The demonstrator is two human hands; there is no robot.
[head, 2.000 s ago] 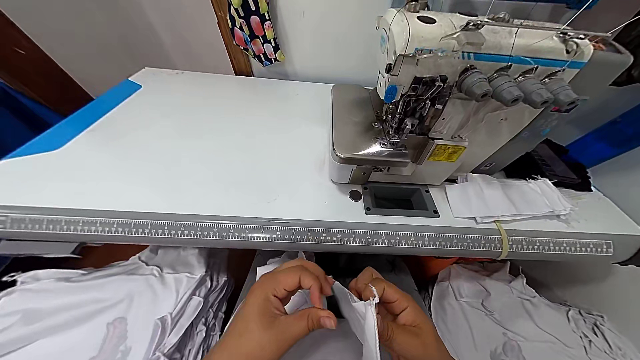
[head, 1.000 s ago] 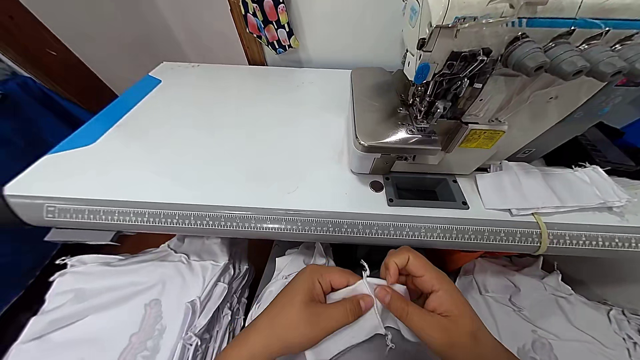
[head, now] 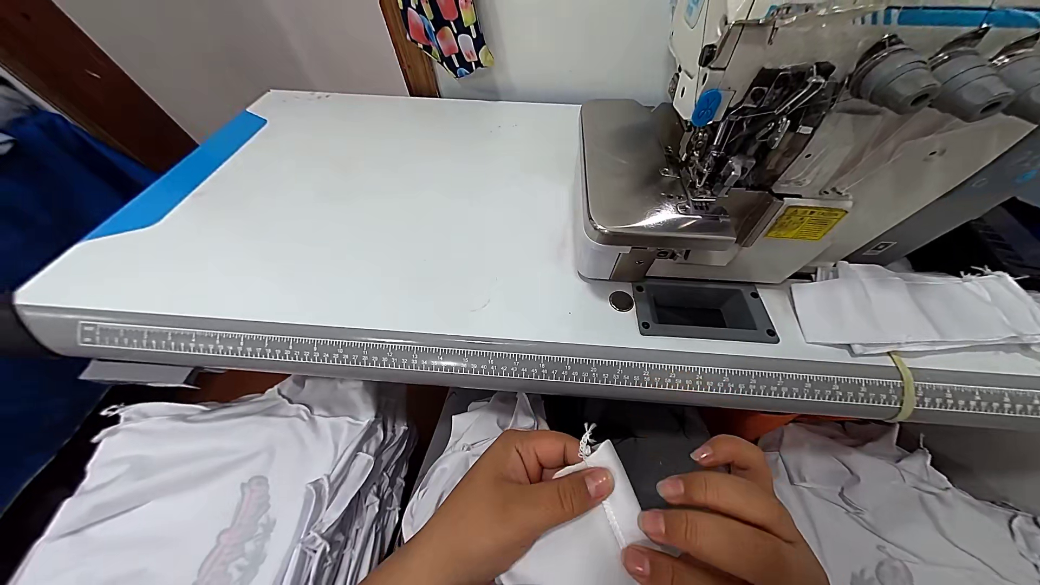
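Note:
Low in the middle of the view, a white fabric piece (head: 573, 552) with a stitched seam and a frayed thread tail at its top is between my two hands. My left hand (head: 520, 500) pinches its upper edge between thumb and fingers. My right hand (head: 723, 512) lies at the fabric's right side, its lower fingertips touching the cloth by the seam and its upper fingers spread. The overlock sewing machine (head: 650, 179) stands on the white table (head: 390, 211) beyond my hands.
A printed ruler strip (head: 520, 366) runs along the table's front edge. Stacked white garments (head: 187, 471) lie at the left, more white garments (head: 894, 496) at the right. Folded white cloth pieces (head: 910, 309) rest right of a recessed tray (head: 705, 311). A yellowish band (head: 903, 386) wraps the edge.
The fingers of my right hand have spread and moved from the thread end down along the fabric's right side. My left hand still grips the cloth, which shows its seam lengthwise now.

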